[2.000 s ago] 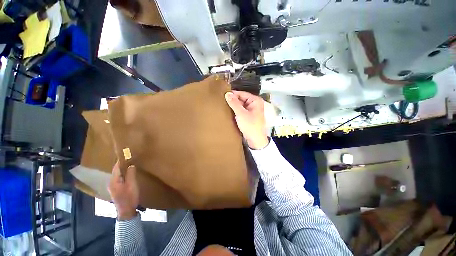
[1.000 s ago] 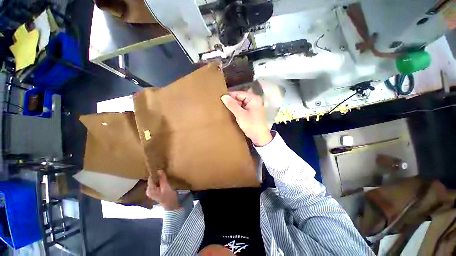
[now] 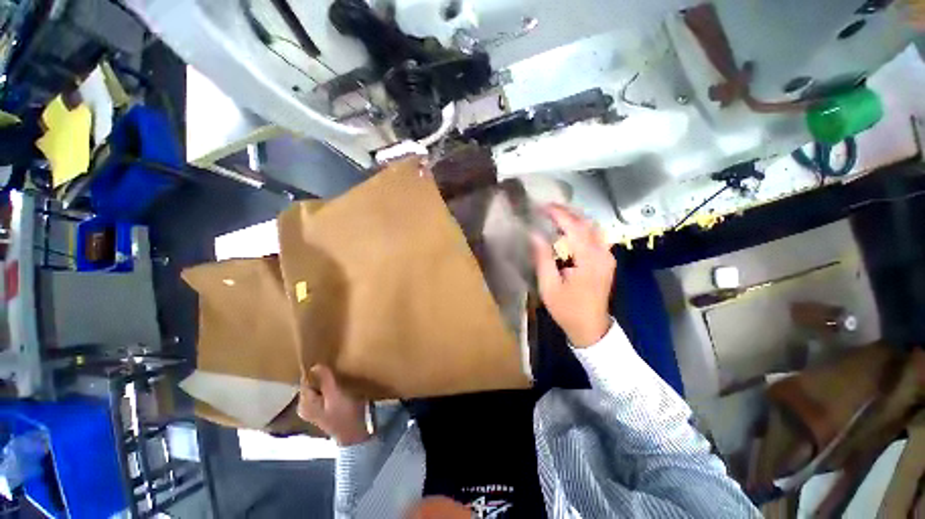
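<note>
A tan-brown leather panel lies over my lap, its top corner at the presser foot area of the sewing machine. A fold with a small yellow tag runs down its left part. My left hand grips the lower end of this fold. My right hand is off the panel's right edge, thumb and fingers curled near a blurred whitish piece; whether it holds that piece is unclear. The needle tip is hidden.
The white machine body spans the top, with a green spool at right. An open drawer holds small items at lower right, above crumpled brown pieces. Blue bins and metal racks stand at left.
My right hand has let go of the panel's right edge and moved right. My left hand moved right with the fold, then stayed on it. The view has shifted.
</note>
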